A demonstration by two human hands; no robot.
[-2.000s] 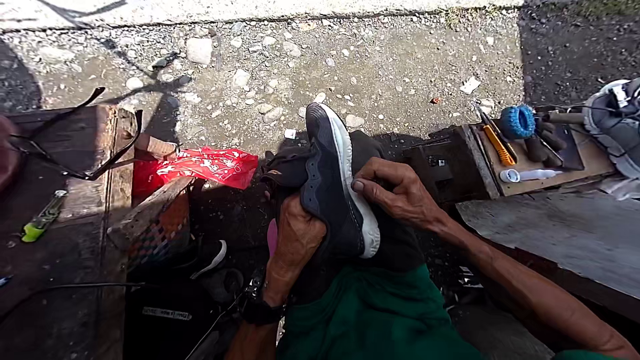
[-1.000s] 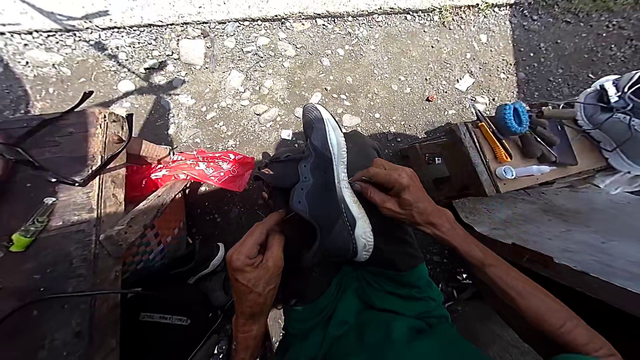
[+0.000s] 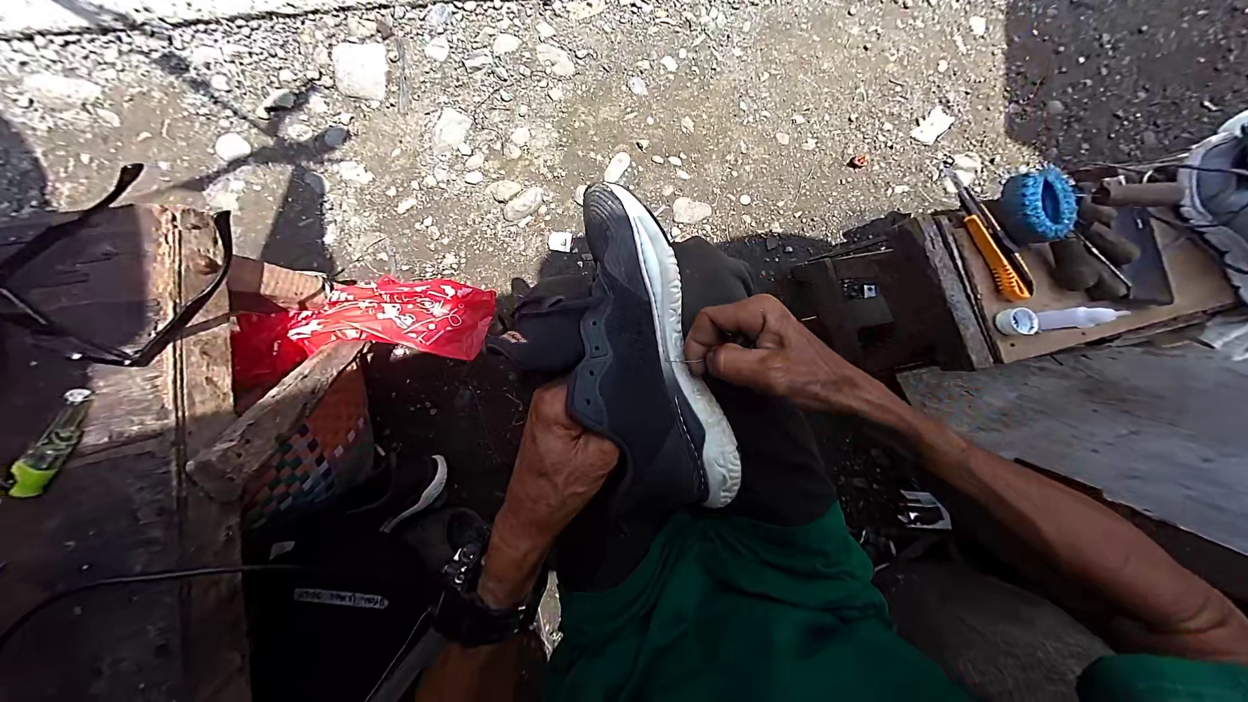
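A dark sneaker (image 3: 634, 370) with a white sole (image 3: 673, 302) lies across my lap, toe pointing away, its sole turned to the right. My left hand (image 3: 556, 458) is at the shoe's opening, its fingers hidden inside the upper. At the sole's right edge, my right hand (image 3: 746, 346) pinches a thin thread or needle between thumb and forefinger; which of the two is too fine to tell. A row of stitches shows along the seam near the heel. On my left wrist is a black watch (image 3: 468, 585).
Right, a wooden board (image 3: 1072, 336) holds an orange utility knife (image 3: 996, 255), a blue ring-shaped item (image 3: 1039, 203) and a white bottle (image 3: 1077, 317). Left are a red plastic bag (image 3: 419, 317), a wooden bench (image 3: 210, 390), eyeglasses (image 3: 127, 351) and a woven basket (image 3: 312, 458).
My left hand, outside the shoe near its opening one second ago, is now inside the opening. My right hand has stayed beside the sole.
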